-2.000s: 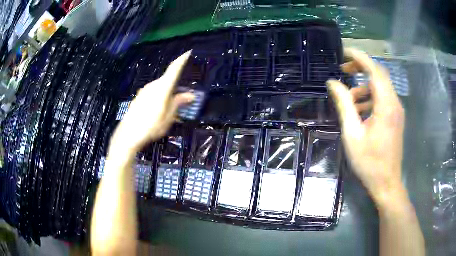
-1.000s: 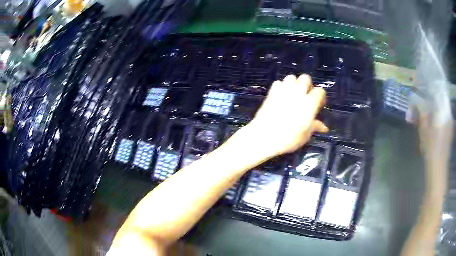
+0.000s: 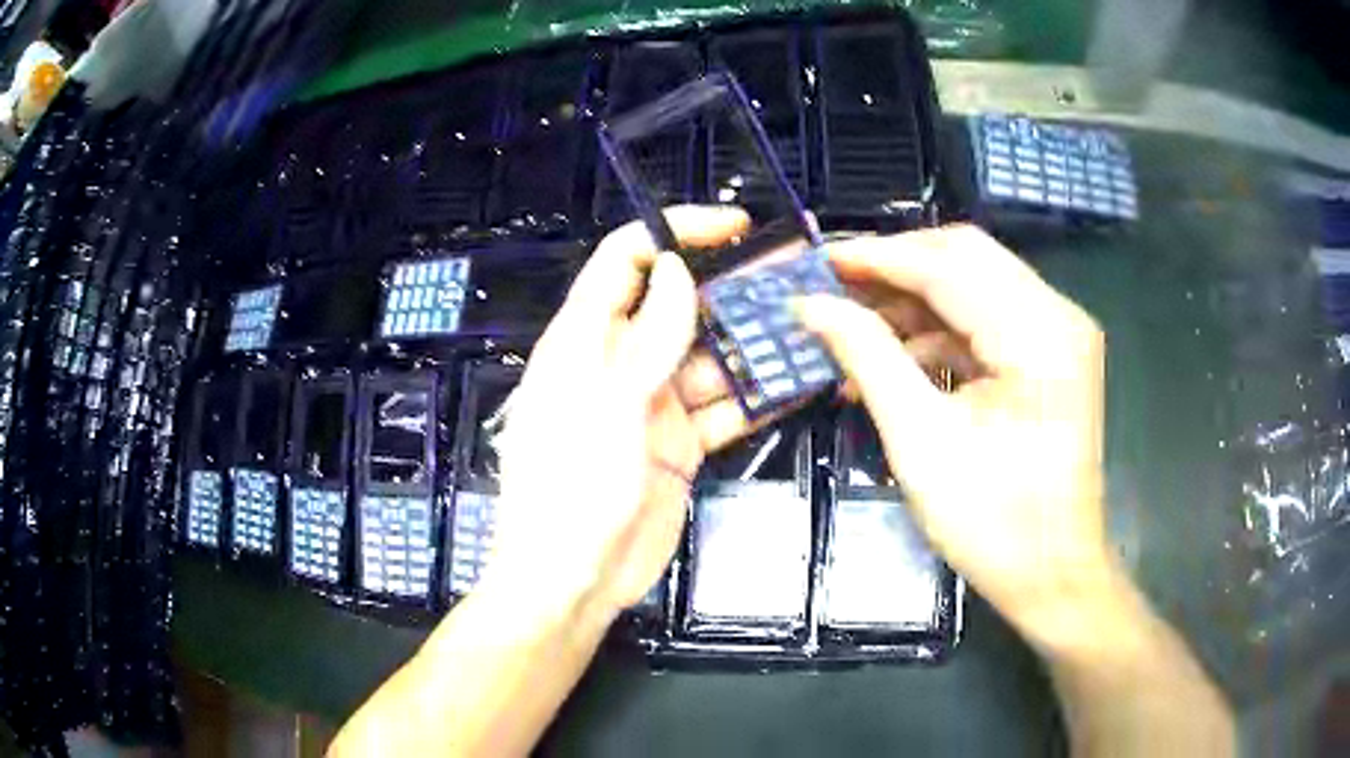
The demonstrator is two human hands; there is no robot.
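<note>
My left hand (image 3: pixel 615 400) holds a black front housing (image 3: pixel 652 175) tilted above the blister tray (image 3: pixel 948 652), its open window half pointing up and away. A pale keypad (image 3: pixel 773 333) lies at the housing's lower half. My right hand (image 3: pixel 962 385) has its thumb on the keypad and its fingers at the housing's right edge. Whether the keypad is fully seated cannot be told. Several housings with keypads fitted (image 3: pixel 397 542) lie in the tray's near row. Two pieces with plain white lower halves (image 3: pixel 749 555) lie at its right.
A keypad stack (image 3: pixel 1054 166) lies right of the tray by the pale strip (image 3: pixel 1022 92). Stacked blister trays (image 3: pixel 89 430) stand at far left. Glossy clear film (image 3: pixel 1281 489) is at the right. Dark green mat (image 3: pixel 592 711) shows in front.
My left hand has come back from the tray and now holds a housing. My right hand has moved in from the keypad stack to the housing. The view has shifted.
</note>
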